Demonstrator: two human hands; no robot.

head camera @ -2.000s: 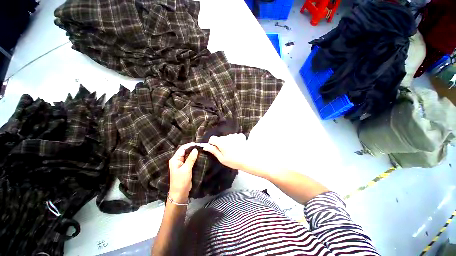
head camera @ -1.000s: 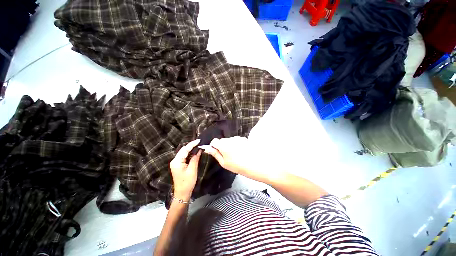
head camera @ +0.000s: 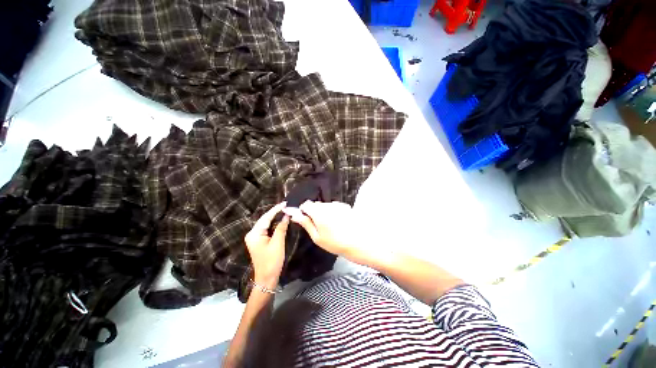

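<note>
A brown plaid garment (head camera: 208, 180) lies bunched on the white table in front of me. A patch of smooth dark lining (head camera: 311, 188) shows just above my fingertips. My left hand (head camera: 267, 244) pinches the edge of the garment between thumb and fingers. My right hand (head camera: 324, 224) meets it from the right, its fingertips pinching the same edge. The fingertips almost touch. Whether the right fingers also hold a small tool cannot be told.
A darker garment pile (head camera: 79, 215) lies at the left, with a curled strip. Another plaid heap (head camera: 187, 43) is at the table's far side. Right of the white table (head camera: 424, 215) are a blue crate with black cloth (head camera: 532, 79), a grey-green sack (head camera: 586, 183) and a red stool (head camera: 458, 11).
Since two seconds ago, the dark lining above the fingertips shows more, and my left hand has shifted slightly right and down. Since one second ago the hands have hardly moved.
</note>
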